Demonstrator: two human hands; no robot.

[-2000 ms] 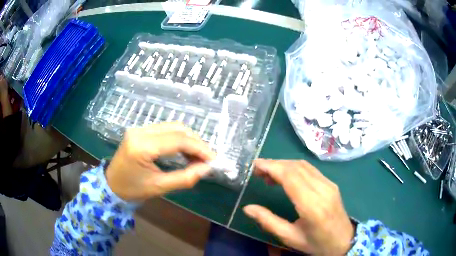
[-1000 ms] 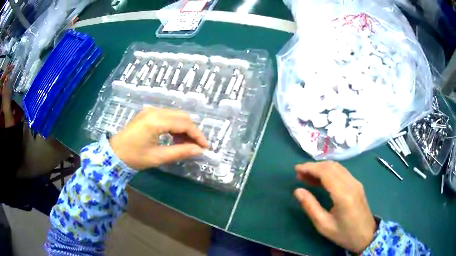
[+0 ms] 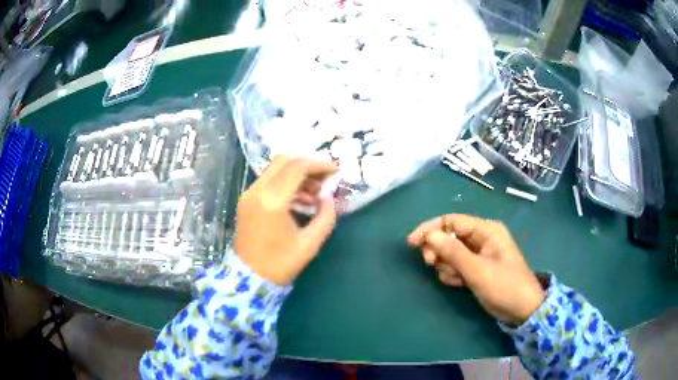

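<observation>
My left hand point(image 3: 279, 223) pinches a small white plastic head point(image 3: 329, 183) between thumb and fingertips, over the near edge of the clear bag point(image 3: 249, 96) full of white heads. My right hand point(image 3: 483, 267) is over the green mat, thumb and fingers closed together. A small bright tip shows between them, apparently a metal shaft point(image 3: 451, 234) mostly hidden by the fingers. The hands are apart. Loose white sleeves point(image 3: 470, 157) and another sleeve point(image 3: 521, 194) lie beyond my right hand.
The clear blister tray point(image 3: 126, 193), with assemblies in its slots, lies at left, blue trays point(image 3: 18, 193) beyond it. A parts box point(image 3: 529, 126) of shafts and a lidded clear box point(image 3: 613, 152) stand at right. A labelled case point(image 3: 135, 67) lies far left.
The view has swung right. My left hand has left the blister tray for the bag and now holds a head. My right fingers have closed; a loose shaft is gone from the mat.
</observation>
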